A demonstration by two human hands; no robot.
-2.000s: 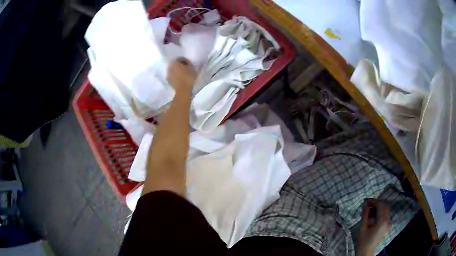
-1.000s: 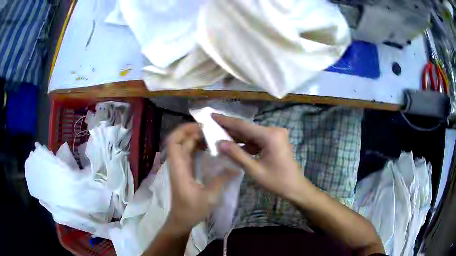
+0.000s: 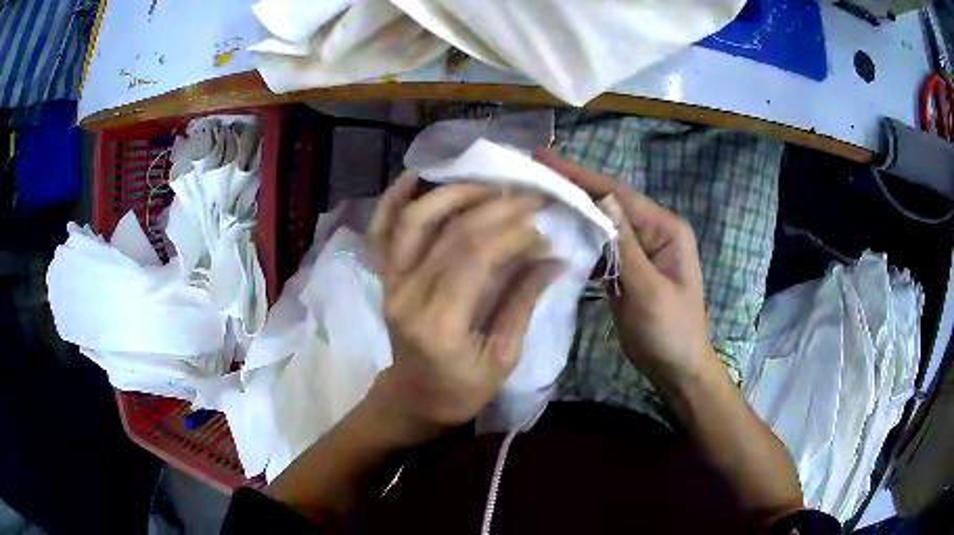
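Observation:
A small white cloth piece [image 3: 492, 167] is held over my lap, below the table edge. My right hand [image 3: 654, 282] grips its right end between thumb and fingers, and thin loose threads hang there. My left hand [image 3: 450, 293] is blurred, with bent fingers over the near side of the cloth; whether it grips the cloth cannot be told. More thin white cloth hangs below the hands. White cloth [image 3: 324, 345] also lies over my left side, beside the basket.
A red plastic basket [image 3: 269, 209] with white pieces stands at left. White fabric [image 3: 565, 42] overhangs the wooden-edged table [image 3: 669, 113]. A blue plate [image 3: 779, 37], a grey pouch [image 3: 915, 167] and red scissors handles [image 3: 931, 105] are at right. Stacked white pieces [image 3: 837, 366] hang at lower right.
My left hand has left the basket and joined my right hand at the small piece. Since a second ago, both hands and the cloth have shifted right, and the view has tipped down.

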